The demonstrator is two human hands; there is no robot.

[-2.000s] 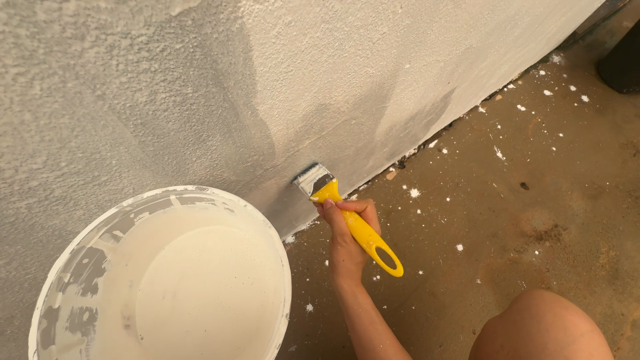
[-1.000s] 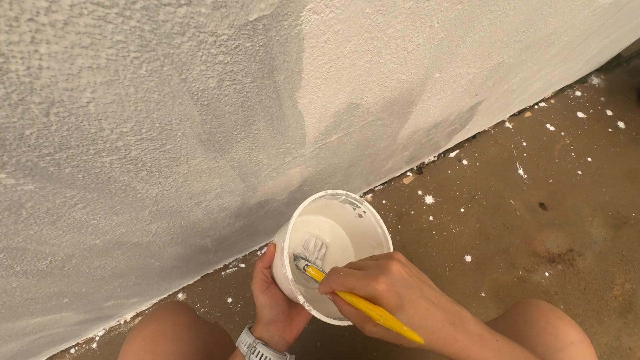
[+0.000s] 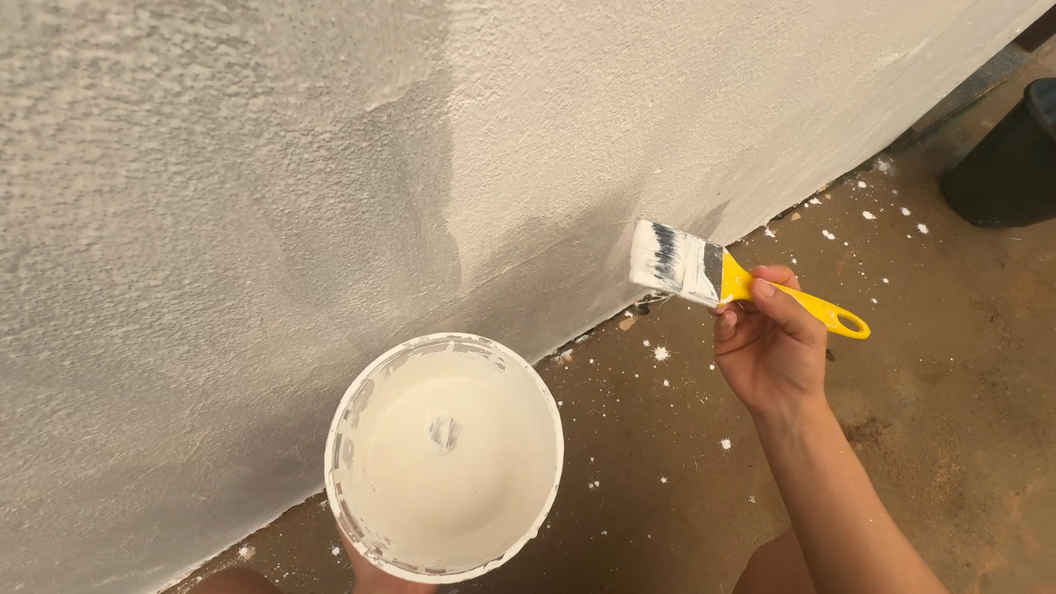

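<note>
My right hand [image 3: 771, 342] grips the yellow handle of a flat paintbrush [image 3: 676, 262], whose bristles are coated with white paint and point left toward the wall. Whether the bristles touch the wall cannot be told. At the lower middle, my left hand [image 3: 371, 569] holds a round white tub [image 3: 332, 462] from below its near left side; most of that hand is hidden by the tub. White paint [image 3: 462, 487] lies inside, and smears coat the tub's inner wall. The textured wall [image 3: 544, 148] shows greyer patches beside whiter ones.
The brown floor [image 3: 643, 511] meets the wall along a diagonal edge and bears white paint spatters. A dark bucket [image 3: 1006, 161] stands at the upper right near the wall. My knees show at the bottom edge.
One second ago the brush was inside the tub; now my right hand holds it outside, to the upper right near the wall. The tub's opening faces the view more directly.
</note>
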